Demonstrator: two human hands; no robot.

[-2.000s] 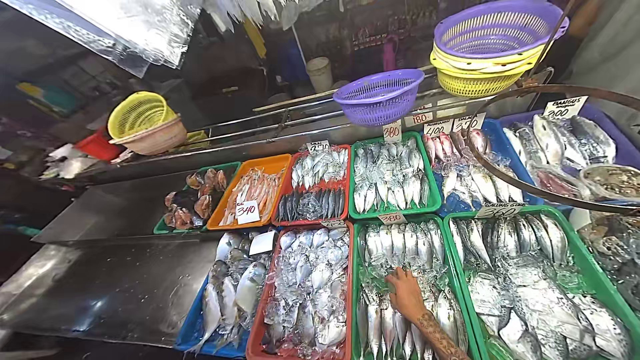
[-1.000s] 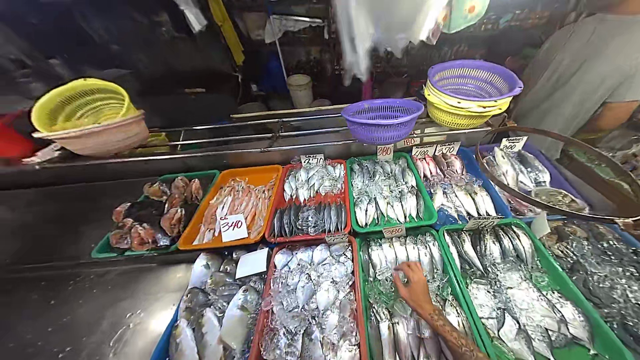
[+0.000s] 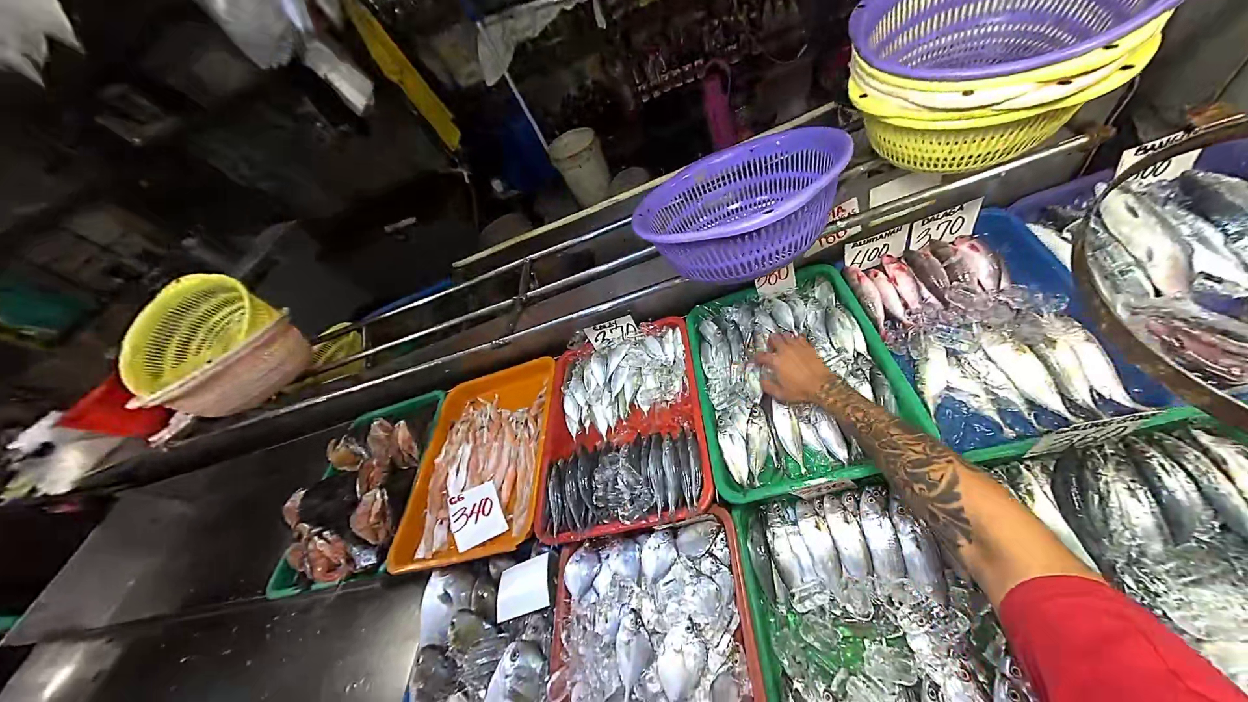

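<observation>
My right hand [image 3: 795,370], on a tattooed forearm in a red sleeve, reaches in from the lower right. It rests on small silvery fish [image 3: 785,429] and ice in a green plastic tray [image 3: 926,414] in the back row. The fingers bend down among the fish; whether they grip one cannot be told. Left of that tray, a red tray [image 3: 624,531] holds silver fish above and slim dark fish below. Nearer to me, another green tray [image 3: 756,595] holds silvery fish and ice. My left hand is out of view.
A purple plastic basket [image 3: 746,205] sits on the metal rails behind the trays, with stacked purple and yellow baskets [image 3: 975,127] to its right. Price cards stand among the trays. At right a curved metal band [image 3: 1092,283] crosses above the fish. An orange tray [image 3: 400,556] lies left.
My right hand has moved from the fish in the near green tray to the green tray behind it. The view has tilted and come closer.
</observation>
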